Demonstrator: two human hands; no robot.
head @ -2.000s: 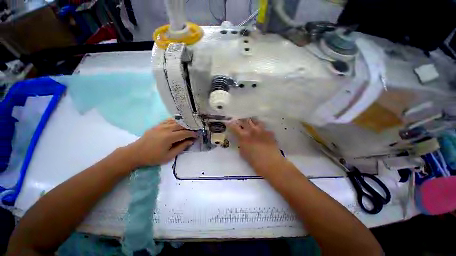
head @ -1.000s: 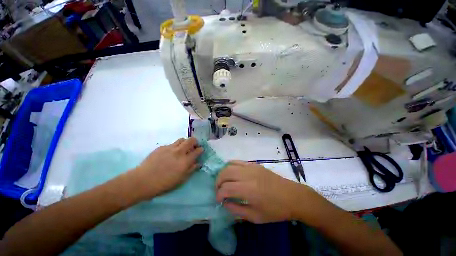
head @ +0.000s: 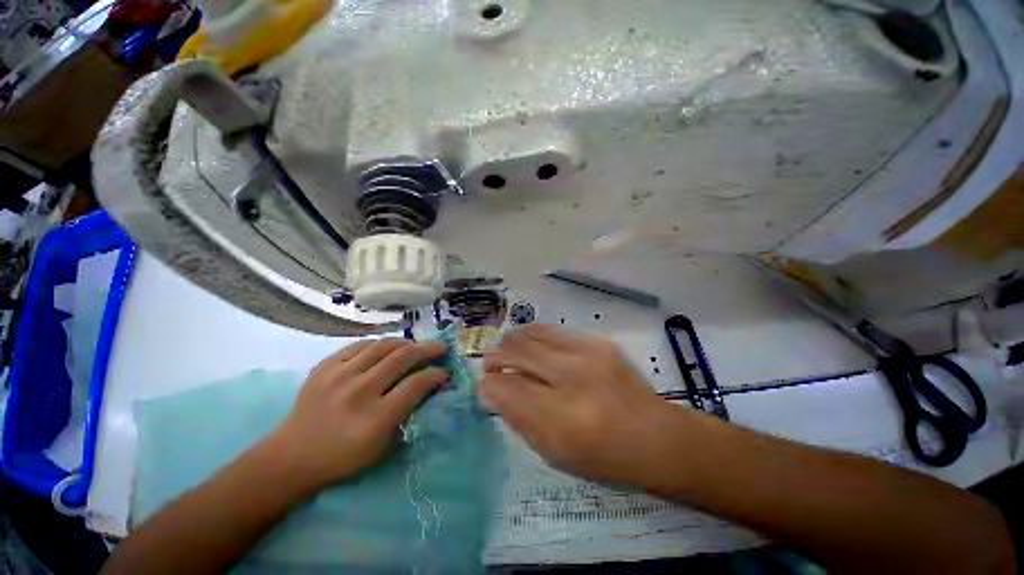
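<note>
A sheer sea-green garment panel [head: 213,421] lies on the table in front of the sewing machine [head: 674,124]. Its upper corner, with a crinkled, stitched edge, reaches the needle area under the tension dial [head: 393,270]. My left hand [head: 357,410] lies on the fabric with fingertips just left of the stitched edge, pressing it. My right hand [head: 561,393] is at the right edge of the fabric, fingers bent onto it beside the small cream ridged block [head: 480,339]. The presser foot is mostly hidden behind the dial and fabric.
Black thread snips [head: 694,365] lie right of my right hand, partly behind my forearm. A thin grey stick [head: 603,289] lies behind them. Black-handled scissors [head: 930,395] are farther right. A blue basket [head: 110,337] stands at the left. A yellow ring [head: 258,39] is on the machine.
The view has moved closer to the machine. Both hands and the fabric have moved up to the needle area. The strip end hanging below my right hand no longer shows.
</note>
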